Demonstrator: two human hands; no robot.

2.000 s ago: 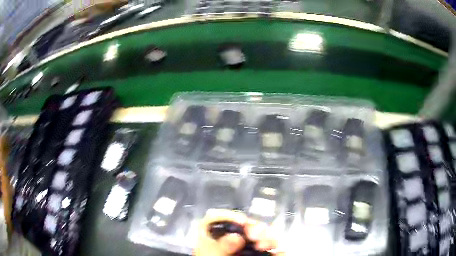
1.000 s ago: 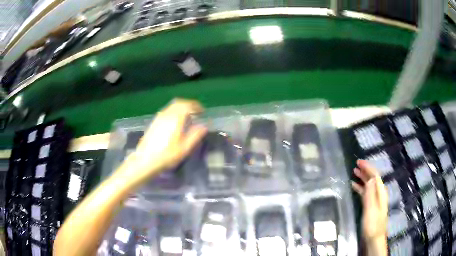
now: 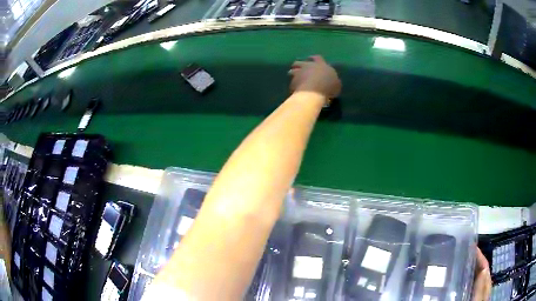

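Note:
The clear blister tray lies in front of me, with black part-built phones in its pockets, pale labels showing. My left arm crosses over the tray's left part and hides some pockets. My left hand is over the green belt, slightly blurred. A dark object shows beside its wrist; I cannot tell what it is or whether the fingers hold anything. My right hand is at the tray's right edge, mostly hidden, so its grip is unclear.
The green conveyor belt runs beyond the tray, with a handset on it and several dark pieces at left. A black tray stands left, another right. Two phones lie left of the clear tray.
My left hand has moved from above the clear tray out over the belt. My right hand has moved from beside the right black tray to the clear tray's edge. The view has shifted.

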